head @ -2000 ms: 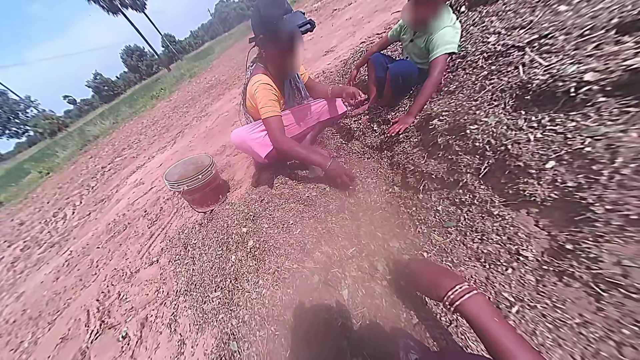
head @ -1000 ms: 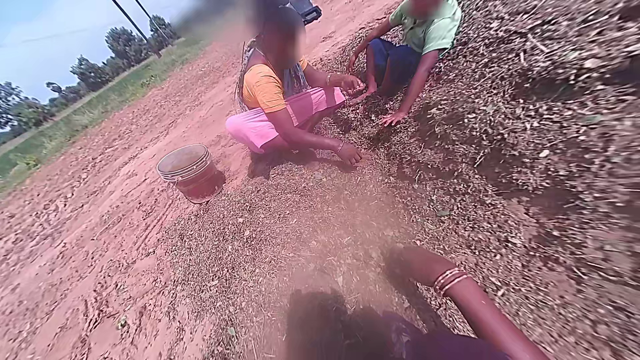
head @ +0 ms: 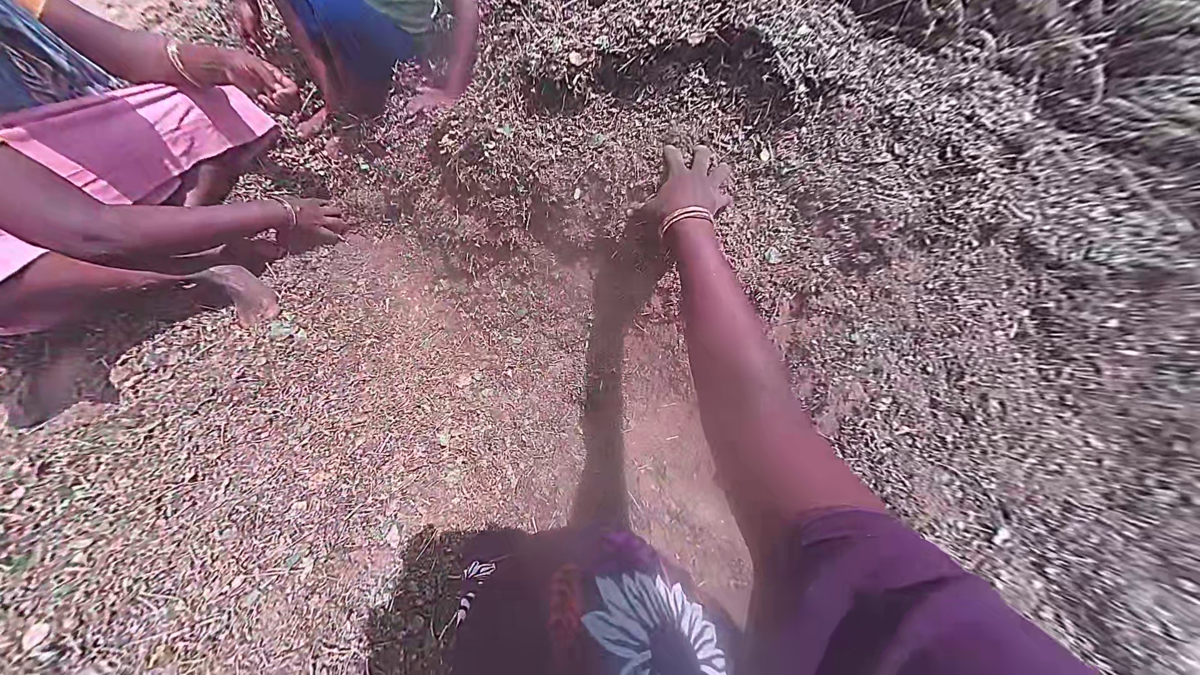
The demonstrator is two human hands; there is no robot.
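Note:
My right hand (head: 692, 186) reaches far forward, palm down, with its fingers spread on a heap of dry leaves and stalks (head: 656, 103). Bangles (head: 687, 217) ring its wrist, and nothing shows in its grasp. The arm's shadow lies on the bare reddish soil beside it. My left hand is out of the frame. Below, my dark patterned clothing (head: 647, 619) with a pale flower print fills the bottom edge.
At the upper left a person in pink cloth (head: 141, 141) squats, one hand (head: 314, 220) on the litter. Another person in blue (head: 352, 47) crouches beyond, one hand by the heap. Dry plant litter (head: 234, 469) covers the ground at left; more is heaped at right.
The view has turned downward and to the right; the bucket and the sky have left it. My right arm now stretches out, its fingers spread on the heap.

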